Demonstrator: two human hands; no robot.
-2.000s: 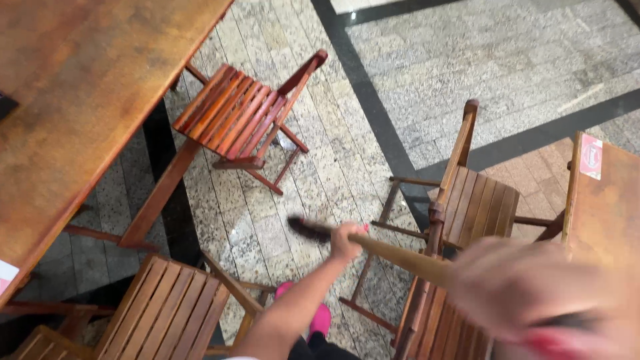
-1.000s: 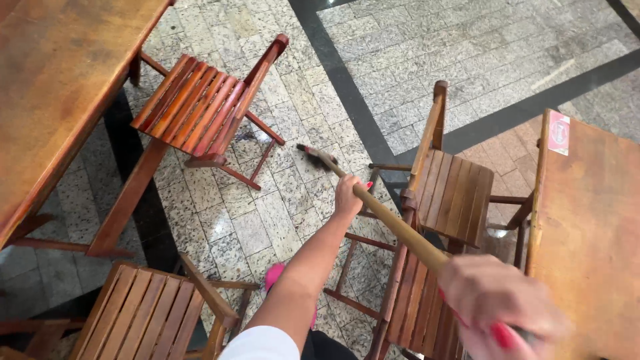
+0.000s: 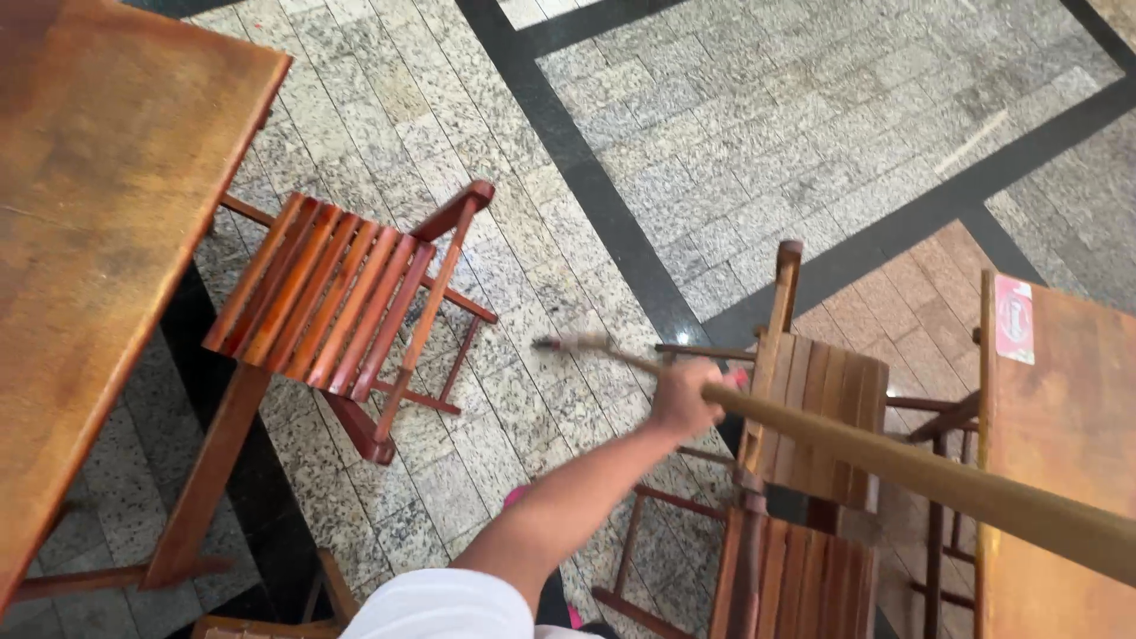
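A long wooden broom handle (image 3: 870, 453) runs from the lower right toward the middle of the head view. My left hand (image 3: 690, 398) is closed around its lower part, beside the back of a wooden chair. The broom's head (image 3: 568, 342), small and blurred, is over the speckled stone floor between the chairs. My right hand is outside the view; the upper end of the handle passes out at the right edge.
A reddish slatted folding chair (image 3: 319, 297) stands by a wooden table (image 3: 115, 186) at left. Two more slatted chairs (image 3: 821, 417) (image 3: 803, 577) stand at right, near another table (image 3: 1065, 444) bearing a pink sticker. Part of another chair (image 3: 257, 628) shows at the bottom.
My right hand, on the upper handle in both earlier frames, has left the view. My left hand still grips the handle, which now lies flatter across the view.
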